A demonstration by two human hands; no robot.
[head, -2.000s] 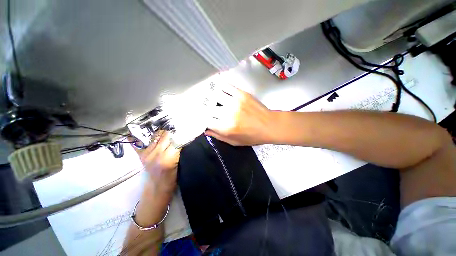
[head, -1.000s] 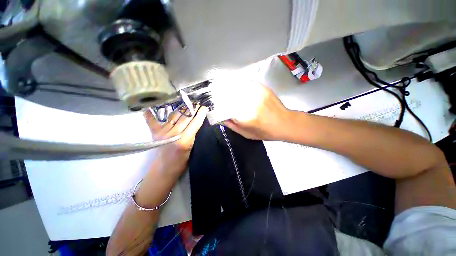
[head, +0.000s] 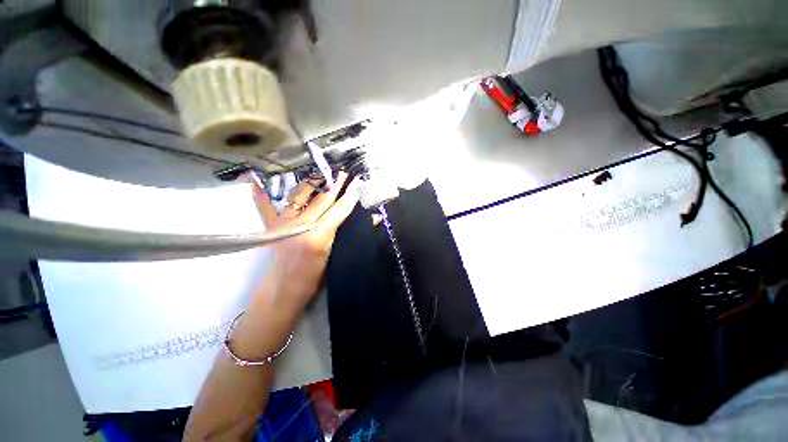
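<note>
A black fabric panel [head: 441,285] runs from the brightly lit needle area down over the table's front edge. A thin silvery zipper [head: 401,268] runs down its middle. My left hand [head: 307,229] lies at the panel's upper left edge, beside the presser foot, fingers spread and pointing to the needle area; its fingertips are partly hidden by machine parts. The needle area is washed out by glare. My right hand is out of the picture; only a pale sleeve [head: 752,414] shows at the lower right.
The machine head with its cream ribbed dial [head: 231,108] fills the upper left. Red-handled thread snips [head: 523,108] lie on the grey bed. Black cords [head: 644,121] hang at the right. The white table [head: 553,276] has printed rulers. A pale tube [head: 130,239] crosses at left.
My right hand has left the panel and gone out of the picture. My left hand stays by the presser foot. The view has shifted, so the dial looks larger than at first.
</note>
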